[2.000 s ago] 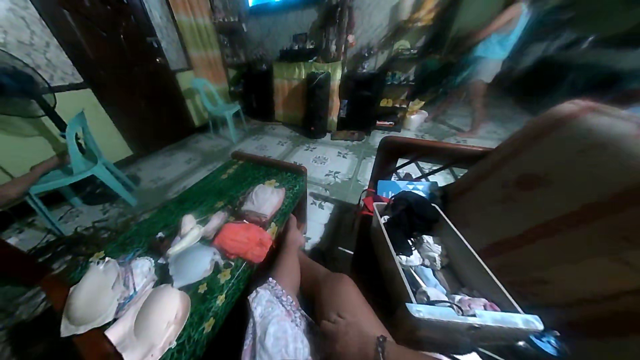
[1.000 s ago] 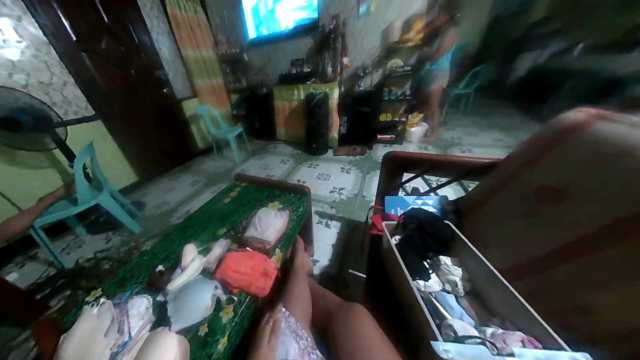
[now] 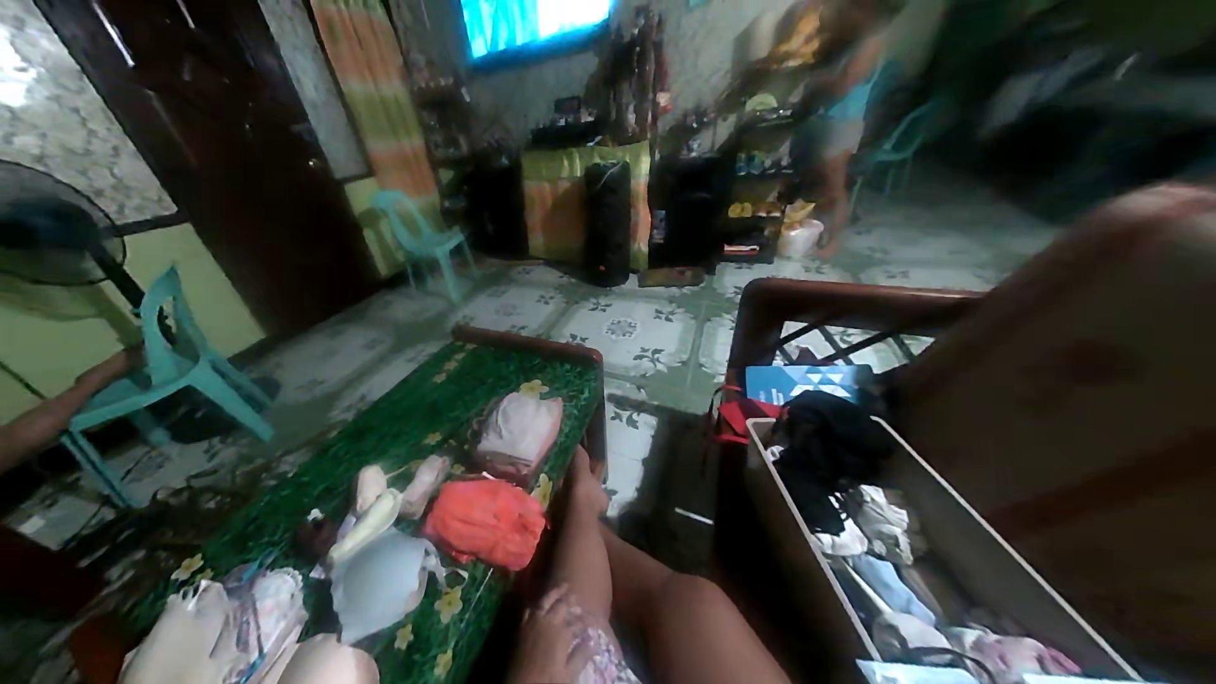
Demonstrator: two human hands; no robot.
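My left hand [image 3: 551, 632] rests on the floral cloth over my thigh, holding nothing visible; its fingers are blurred. My right hand is out of view. Left of my legs, a low table with a green floral cover [image 3: 380, 437] bears a bundled orange-red garment [image 3: 486, 521], a folded pale garment [image 3: 520, 427], a light grey cup-shaped garment [image 3: 380, 579] and small pale rolled pieces [image 3: 366, 522]. Beige bras [image 3: 190, 632] lie at its near end. To my right, an open long box [image 3: 997, 532] contains black cloth [image 3: 831, 451] and crumpled white, blue and pink clothes.
A blue patterned box [image 3: 807, 382] and a red item [image 3: 746, 420] lie beyond the long box, by a wooden armrest [image 3: 855, 294]. Green plastic chairs [image 3: 195, 366], a fan [image 3: 57, 223], another person's arm [image 3: 71, 404] and a person by the shelves [image 3: 841, 123] are farther off.
The hand with a bracelet, on my knee two seconds ago, is out of view. My left hand has come into view on the floral cloth. The person at the back has moved left toward the shelves.
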